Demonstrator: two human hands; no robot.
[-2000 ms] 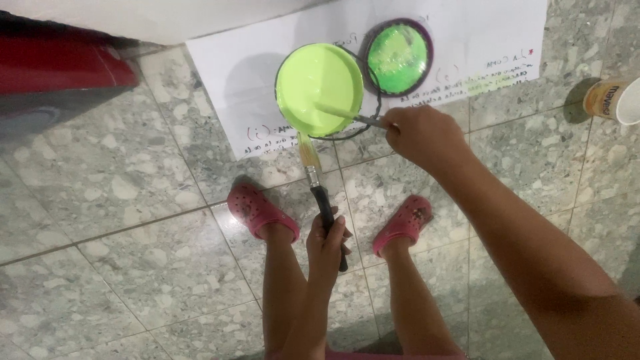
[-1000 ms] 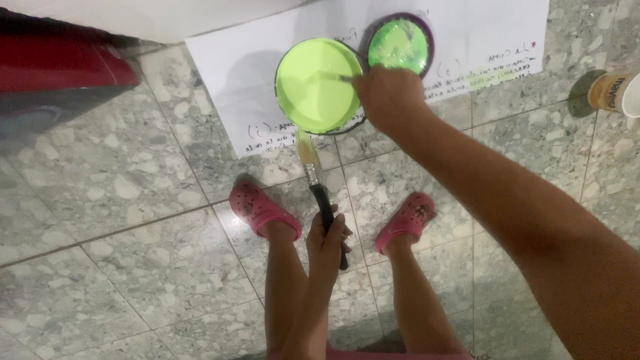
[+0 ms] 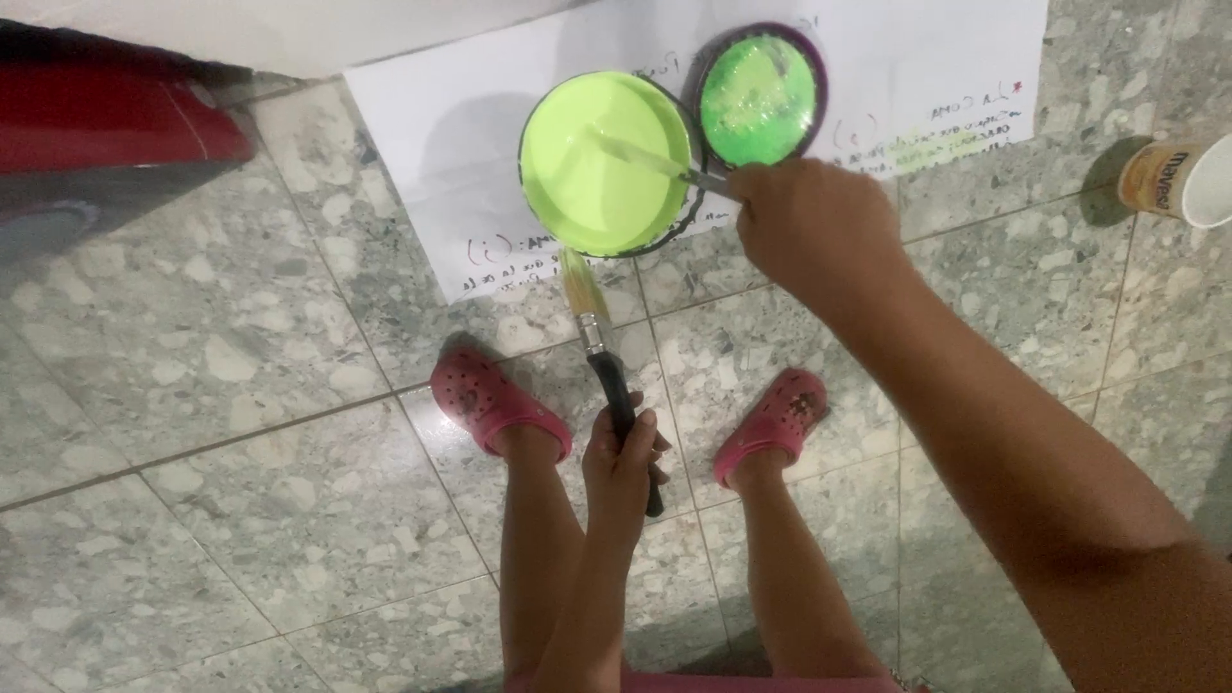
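Note:
My right hand (image 3: 813, 226) is closed around the handle of a flat stirring tool (image 3: 650, 159), whose pale end dips into light green paint (image 3: 587, 192) in a round tub (image 3: 523, 159). My left hand (image 3: 626, 457) holds a paintbrush (image 3: 616, 385) by its black handle. The brush's green-tipped bristles point up at the tub's lower edge; whether they touch it I cannot tell. A dark-rimmed round lid (image 3: 760, 101), smeared with green paint, lies right beside the tub.
Handwritten paper sheets (image 3: 433, 192) lie under the tub and lid on the speckled tile floor (image 3: 241, 385). A Mavesa container (image 3: 1155, 181) is at the right edge. A red object (image 3: 106, 115) sits at upper left. Two feet in pink clogs (image 3: 770, 423) stand below the paper.
My right hand has moved back to the right and down from beside the lid, with the stirring tool still in the paint. The left hand and brush have stayed about where they were.

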